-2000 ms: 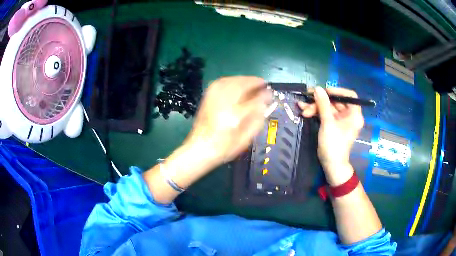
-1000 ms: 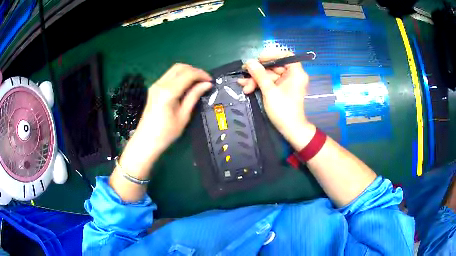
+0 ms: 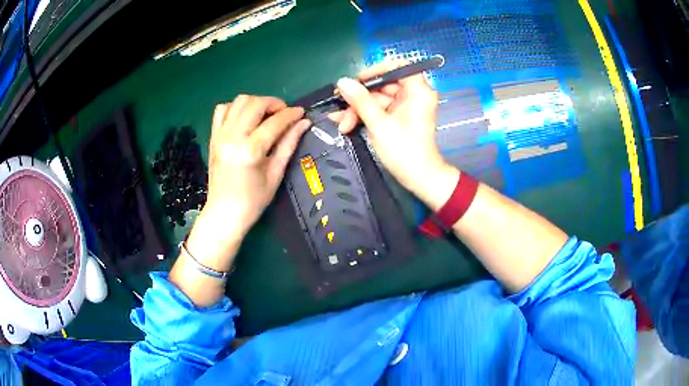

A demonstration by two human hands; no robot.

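The dark grey phone housing lies tilted on a black pad, with slanted dark ovals, a yellow-orange strip and a white slanted strip near its far end. My right hand holds black tweezers like a pen, their tip pointing left at the housing's far end. My left hand is at the far left corner, thumb and fingertips together near the tweezer tip. Whether a small piece is between those fingertips cannot be seen.
A heap of small black parts lies left of my left hand, a dark tray beyond it. A pink-and-white fan stands at far left. Blue-edged sheets lie at right. A person's blue sleeve shows at the right edge.
The view has shifted and turned, so the housing appears further left and more tilted. My left fingertips have come together at its far end, close to the tweezer tip.
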